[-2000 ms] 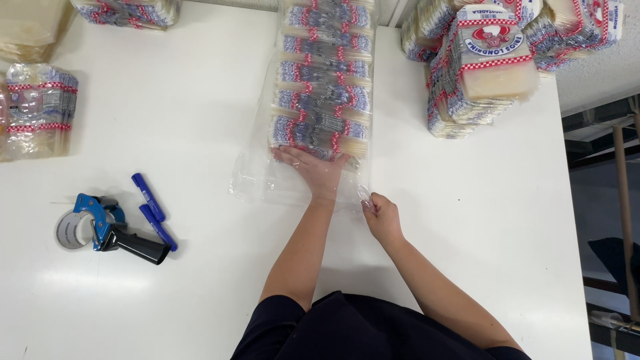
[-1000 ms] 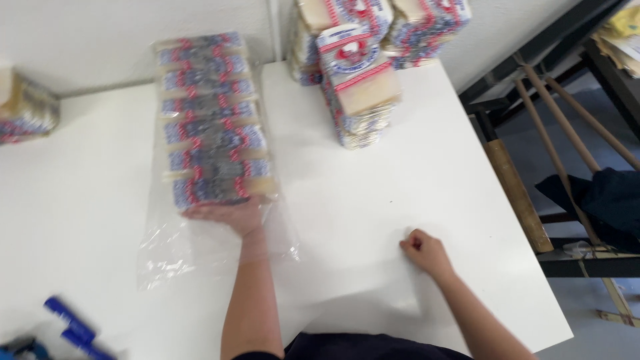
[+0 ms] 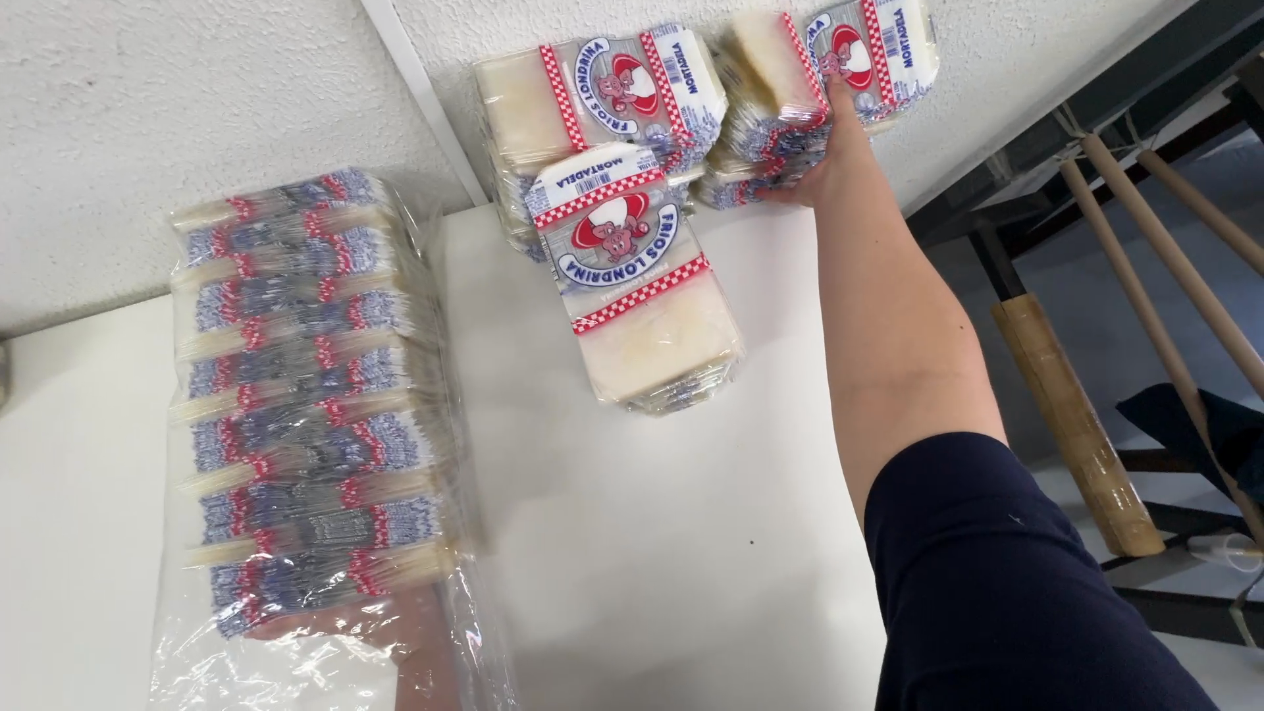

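A large clear plastic bag (image 3: 326,395) lies at the left, filled with rows of small printed plastic packets with red checkered bands. Inside the bag's lower end, my left hand (image 3: 346,624) presses against the last row; the film and packets partly cover its fingers. My right hand (image 3: 825,148) reaches to the back and grasps around a stack of the same packets (image 3: 780,89) by the wall, thumb on top and fingers low on its side. Beside it stands another stack (image 3: 602,99), and in front of that a stack with a pale-windowed packet on top (image 3: 632,286).
The white table (image 3: 671,563) meets a textured white wall (image 3: 197,118) at the back. Past the table's right edge are a dark metal frame, wooden poles (image 3: 1165,276) and a roll wrapped in brown tape or film (image 3: 1076,425).
My right hand has moved from the bag's mouth, over the bare table, to the stack at the back right. My left hand stays at the bag's lower end. The view has swung right.
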